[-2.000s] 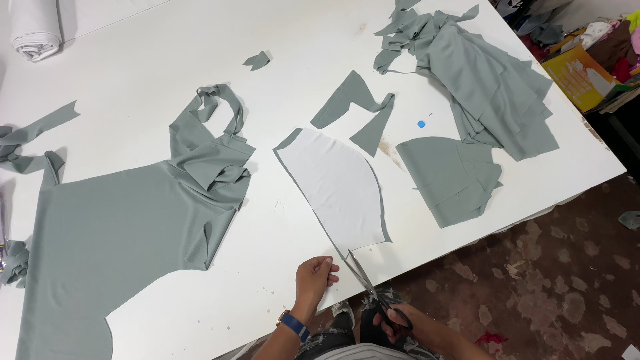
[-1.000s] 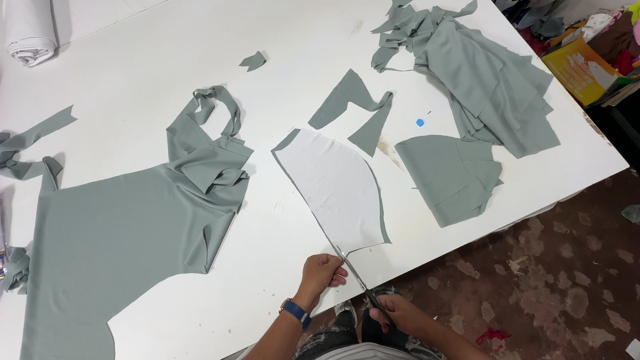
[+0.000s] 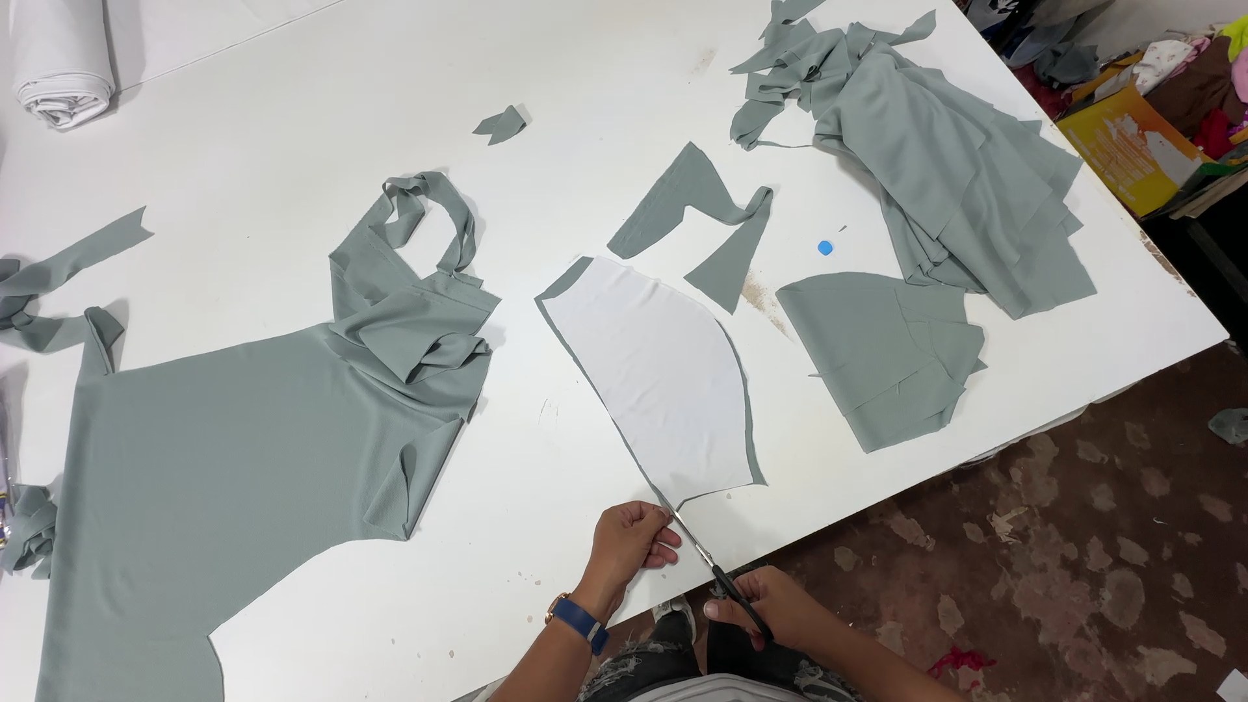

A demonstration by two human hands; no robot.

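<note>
My right hand (image 3: 765, 609) grips black-handled scissors (image 3: 717, 568), their blades pointing up and left to the bottom tip of a white fabric piece (image 3: 673, 380). Grey-green fabric lies under that white piece and shows as a narrow edge around it. At the same tip is my left hand (image 3: 636, 541), thumb and fingers pinched together at the cloth's corner beside the blades; how much cloth it holds is hidden. A blue-strapped watch (image 3: 577, 622) is on the left wrist. Just above the white piece lie grey-green offcuts (image 3: 668, 200).
Large grey-green fabric (image 3: 224, 448) spreads over the white table's (image 3: 546, 604) left side. Folded grey-green pieces (image 3: 887, 351) and a heaped stack (image 3: 955, 175) lie on the right. A white fabric roll (image 3: 63, 63) is top left. Beyond the right edge stands a yellow box (image 3: 1131, 146) with cloth.
The scissors have swung from wider apart handles to a narrower line, with their blades at the piece's bottom tip. My left hand stays beside that tip. The fabric pieces lie as before.
</note>
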